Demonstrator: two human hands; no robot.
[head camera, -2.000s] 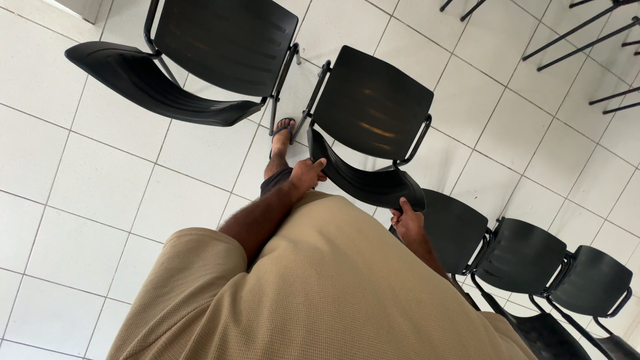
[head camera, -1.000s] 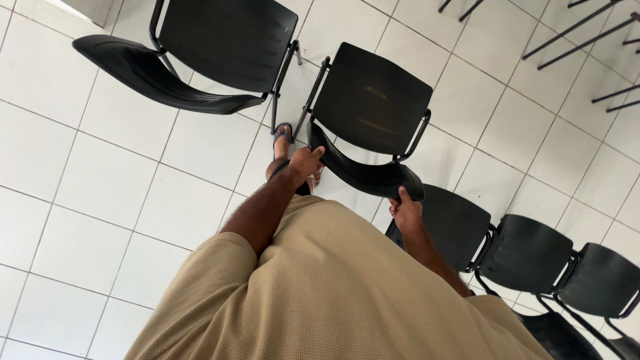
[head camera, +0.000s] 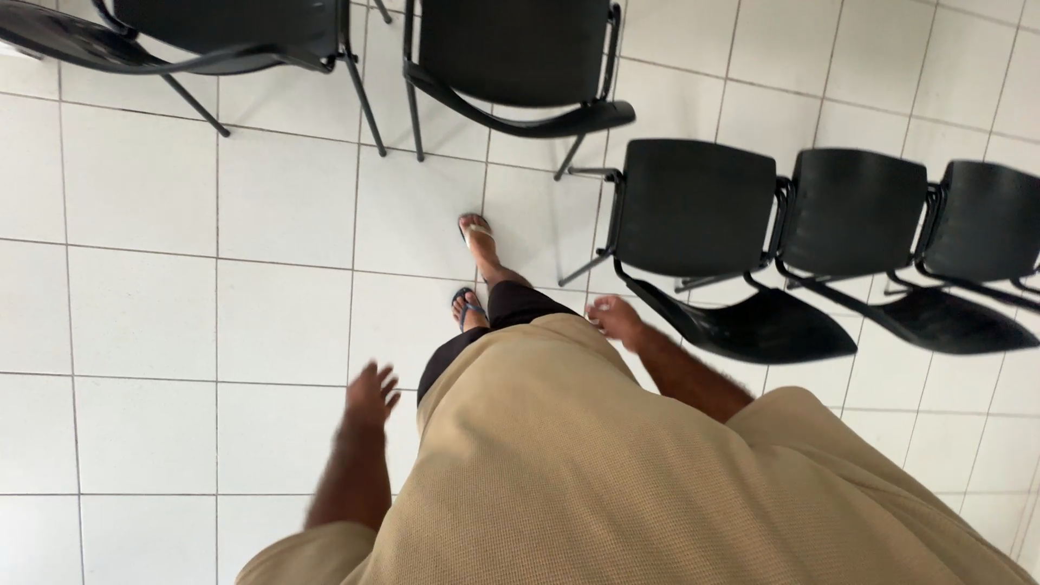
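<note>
My left hand (head camera: 373, 393) hangs over the tiled floor with its fingers apart and nothing in it. On the other side of my body, my right hand (head camera: 613, 318) is also empty, its fingers loosely curled and apart, a little left of the nearest chair of the right-hand row (head camera: 697, 207). Ahead of me stands a black chair with a curved backrest (head camera: 520, 53), touched by neither hand. To its left is another black chair (head camera: 236, 32), partly cut off by the top edge of the view.
Two more black chairs, one in the middle of the right-hand row (head camera: 860, 211) and one at its far end (head camera: 985, 219), continue to the right edge. Metal legs jut out over the white tiled floor (head camera: 284, 317). My feet in flip-flops (head camera: 478, 236) are below the middle chair.
Both my hands have let go of the middle chair's backrest and moved away from it. The view has shifted, and both feet now show.
</note>
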